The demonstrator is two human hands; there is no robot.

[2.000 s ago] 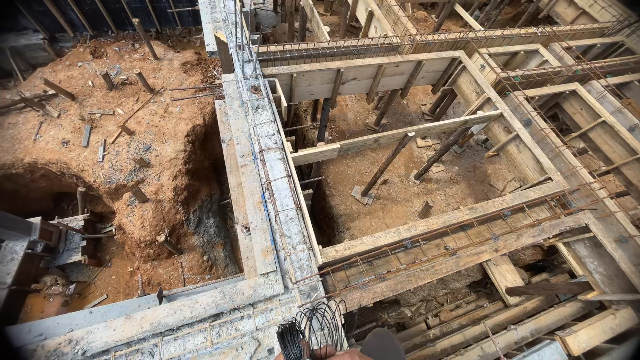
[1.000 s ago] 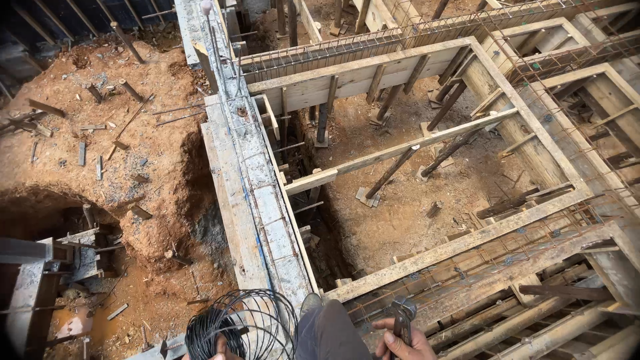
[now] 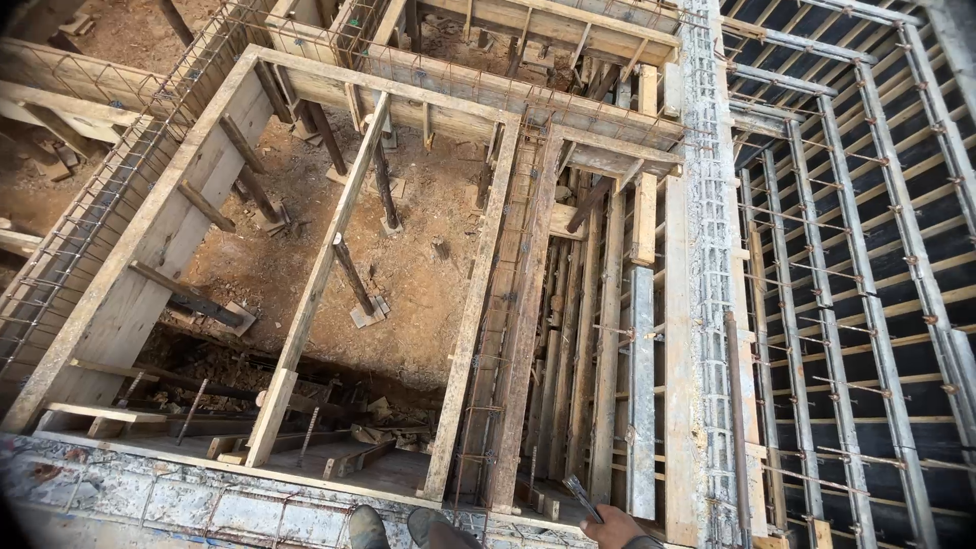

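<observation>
My right hand is at the bottom edge, right of centre, closed around a metal hand tool, which looks like pliers or a cutter. The tool points up and left, over the end of the timber formwork. My left hand is out of the frame, and so is the coil of black wire. My boots stand on a concrete beam top with rebar ties showing along it, just left of my right hand. Ahead, a rebar cage lies in a narrow beam form beside a long plank.
Deep openings framed by timber boards drop to bare soil with wooden props. Upright rebar rises near the beam edge. At right, a concrete-spattered beam runs away beside a wall form with metal tubes.
The view has swung far to the right. One second ago my left hand held the black wire coil at the bottom; both are now out of view. My right hand still holds the tool.
</observation>
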